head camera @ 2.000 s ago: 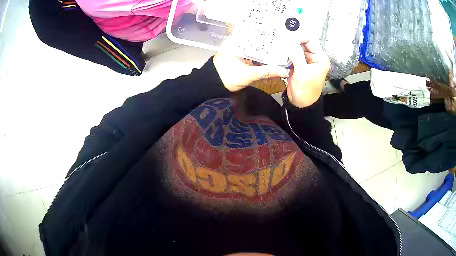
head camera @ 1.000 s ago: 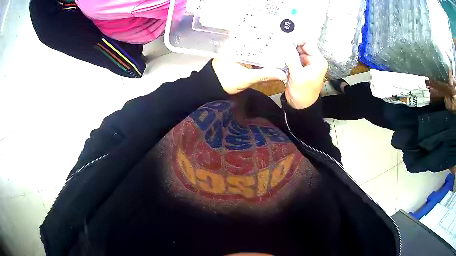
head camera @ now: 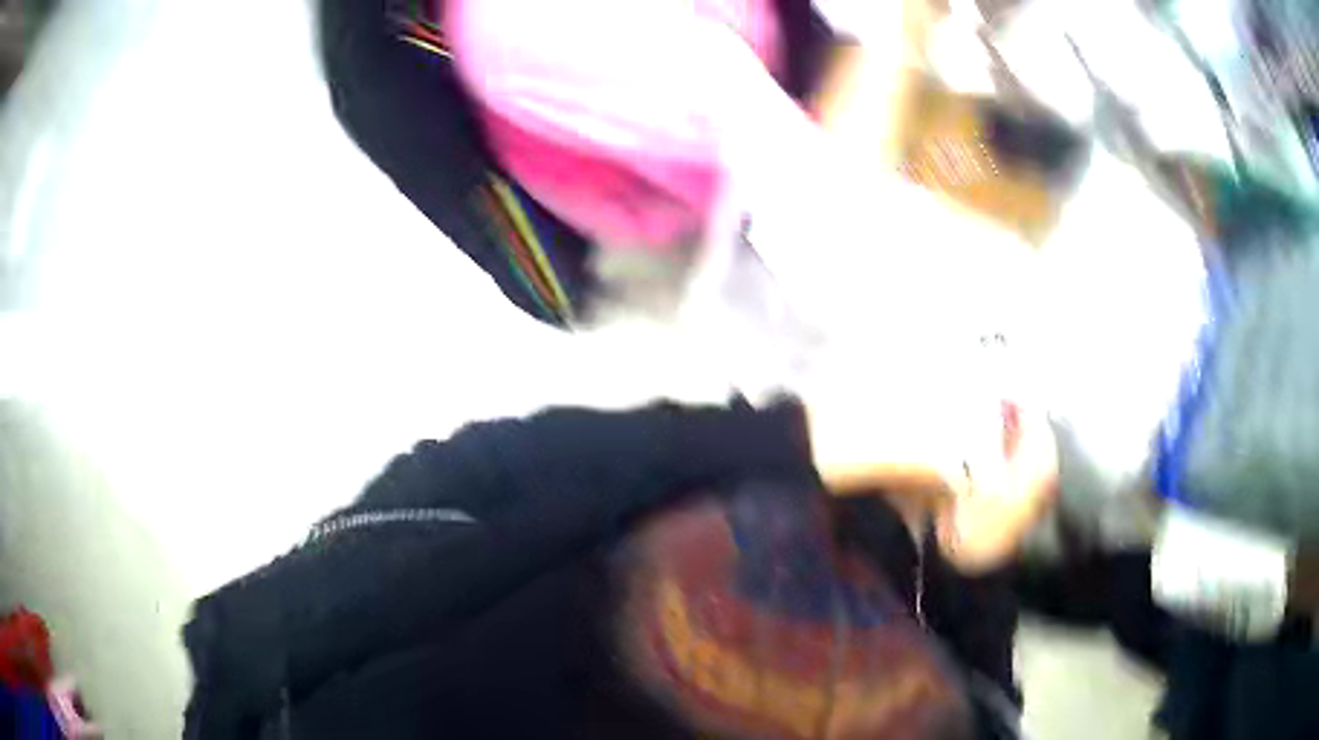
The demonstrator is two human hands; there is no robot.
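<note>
The view is strongly blurred and overexposed. My left hand (head camera: 875, 460) and my right hand (head camera: 1008, 499) are close together in front of my chest, right of the picture's middle. Both hold the lower edge of a bright white printed card (head camera: 926, 354). Its text is washed out, with only faint dark specks and a small red patch near my right fingers. The card's edges and the clear case around it cannot be made out. My fingertips are partly lost in the glare.
A seated person in pink (head camera: 608, 130) and dark striped trousers is at the upper left. A brown table (head camera: 976, 166) bears blurred items behind the card. A greyish shiny pile (head camera: 1273, 390) with a blue edge is at right, above a white printed item (head camera: 1219, 574) and dark clothing.
The view has swung, so my hands, the card and the seated person appear lower and further right. The picture has become blurred and brighter. Both hands remain at the card.
</note>
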